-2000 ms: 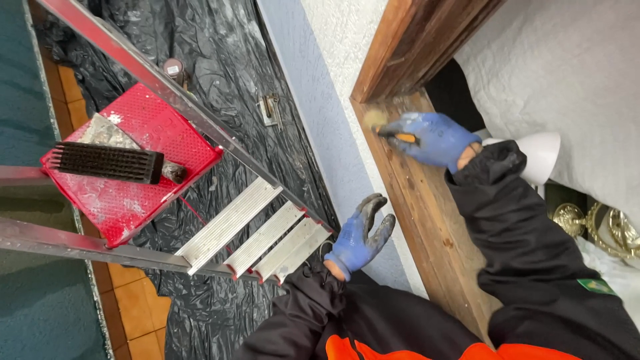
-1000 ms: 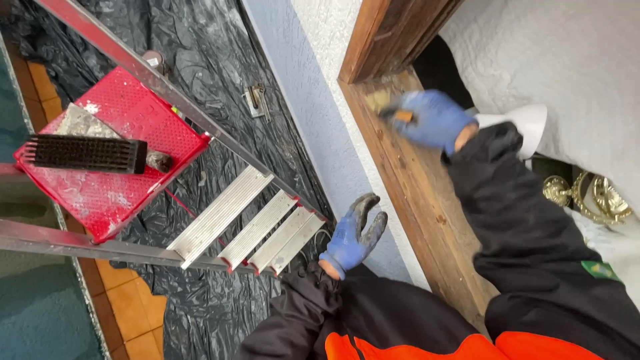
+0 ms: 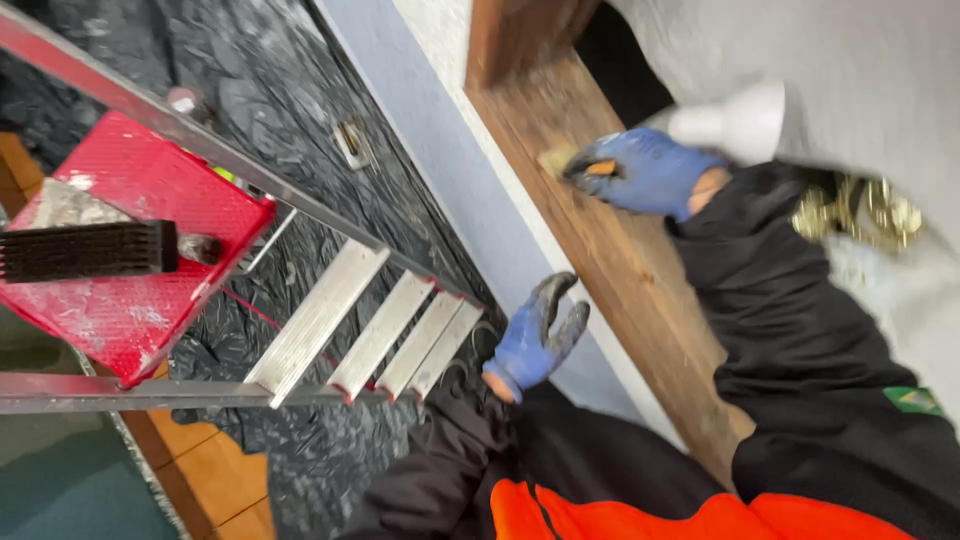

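Note:
My right hand [image 3: 641,171], in a blue glove with dark dirty fingertips, is closed around a brush with an orange handle part [image 3: 601,168]. The brush's pale bristles [image 3: 556,160] meet the brown wooden sill [image 3: 637,277] near the foot of the upright wooden frame [image 3: 504,41]. My left hand [image 3: 541,337], in a matching glove, has its fingers apart and holds nothing; it is beside the white edge of the wall [image 3: 465,150], left of the sill. Motion blurs the right hand and the brush, so the brush's exact kind is unclear.
An aluminium stepladder [image 3: 319,319] with a red top [image 3: 150,300] stands at left, bearing a black bristle brush [image 3: 90,251] and a stained pad [image 3: 71,206]. Black plastic sheeting [image 3: 255,82] covers tiles [image 3: 210,465]. Right of the sill are a white cone-shaped object [image 3: 739,124], gold-coloured items [image 3: 859,214] and pale sheeting [image 3: 847,67].
My right hand has stayed closed on the brush at the upper part of the sill, with its position shifting slightly. My left hand remains beside the wall with its fingers apart.

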